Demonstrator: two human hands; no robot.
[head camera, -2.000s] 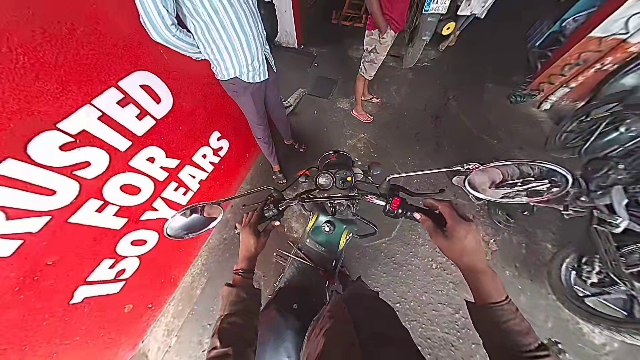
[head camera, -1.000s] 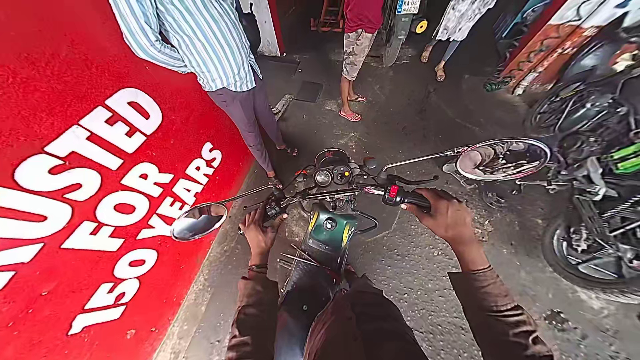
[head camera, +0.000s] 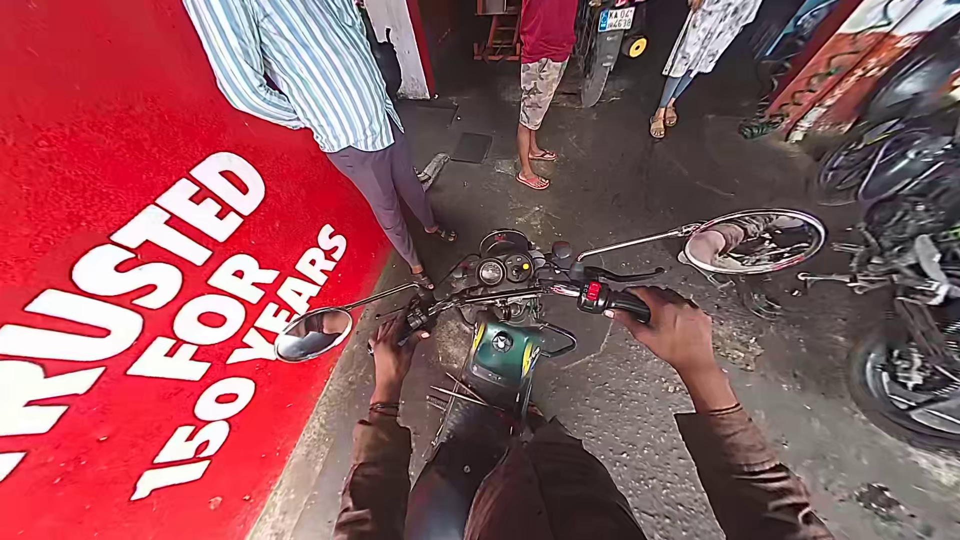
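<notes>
I sit astride a motorcycle with a green fuel tank (head camera: 501, 351). My left hand (head camera: 396, 346) is closed around the left handlebar grip, its thumb by the black switch housing (head camera: 417, 316). At the outer end of the right handlebar grip (head camera: 628, 304), my right hand (head camera: 675, 328) wraps over the black rubber, beside a red switch (head camera: 593, 291). The front brake lever (head camera: 624, 274) stands forward of that grip, with no fingers on it. Round gauges (head camera: 492, 271) sit between the bars. A mirror sticks out on each side, the left one (head camera: 313, 334) near the wall and the right one (head camera: 754, 241) over the ground.
A red wall (head camera: 300, 420) with white lettering runs along the left. A person in a striped shirt (head camera: 322, 67) stands ahead by it. Further off are a person in camouflage shorts (head camera: 541, 90) and another in sandals (head camera: 657, 124). Parked motorcycles (head camera: 915, 367) line the right side.
The person in sandals has come further into view at the top right since the first frame. Both my hands remain at the handlebar grips.
</notes>
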